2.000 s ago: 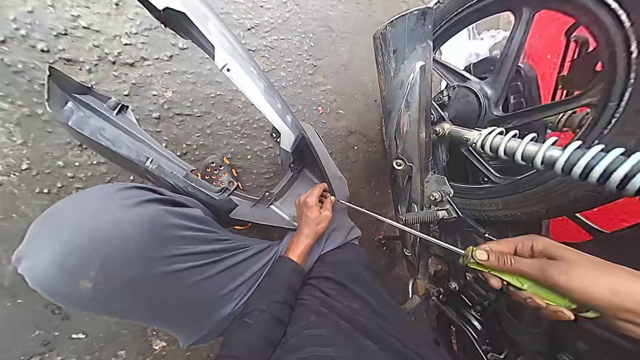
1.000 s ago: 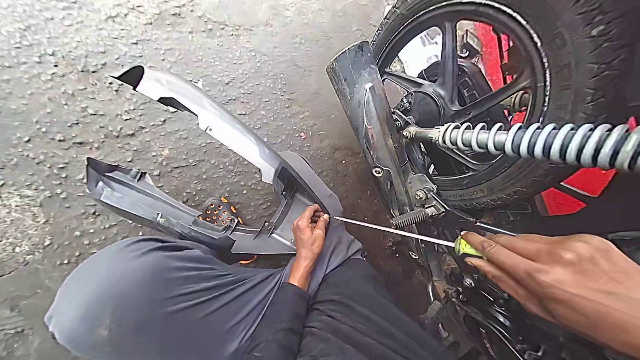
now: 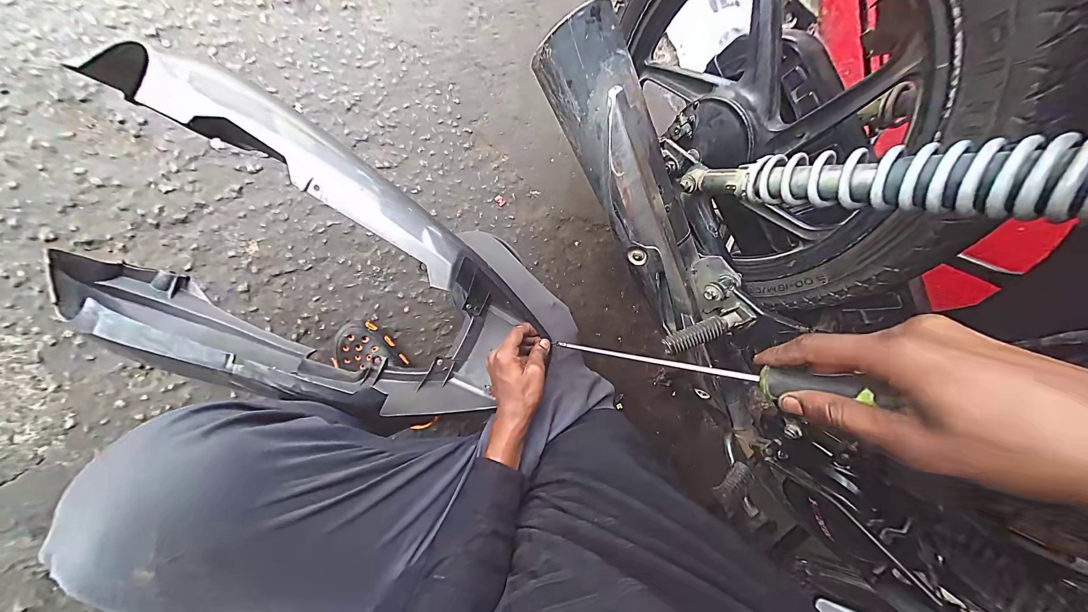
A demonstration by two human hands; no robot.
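A long screwdriver (image 3: 650,358) lies almost level across the middle, its handle in my right hand (image 3: 918,408). The thumb and forefinger are on the front of the grip. The shaft's tip is beside the fingertips of my left hand (image 3: 518,378), which are pinched together at the joined end of a grey plastic motorcycle fairing (image 3: 374,195). Whether they hold a small fastener there cannot be told. The fairing has two long arms pointing left, and its joined end rests at my lap, against my grey-clad leg (image 3: 246,501).
A motorcycle stands at the right, with its wheel (image 3: 850,272), coil-spring shock absorber (image 3: 918,178), exhaust silencer (image 3: 620,144) and footrest (image 3: 697,334). A perforated shoe (image 3: 361,347) shows between the fairing's arms. Rough pavement (image 3: 408,85) lies underneath.
My right hand's fingers have shifted around the screwdriver's handle. My left hand has stayed at the fairing's joined end. The view has swung somewhat.
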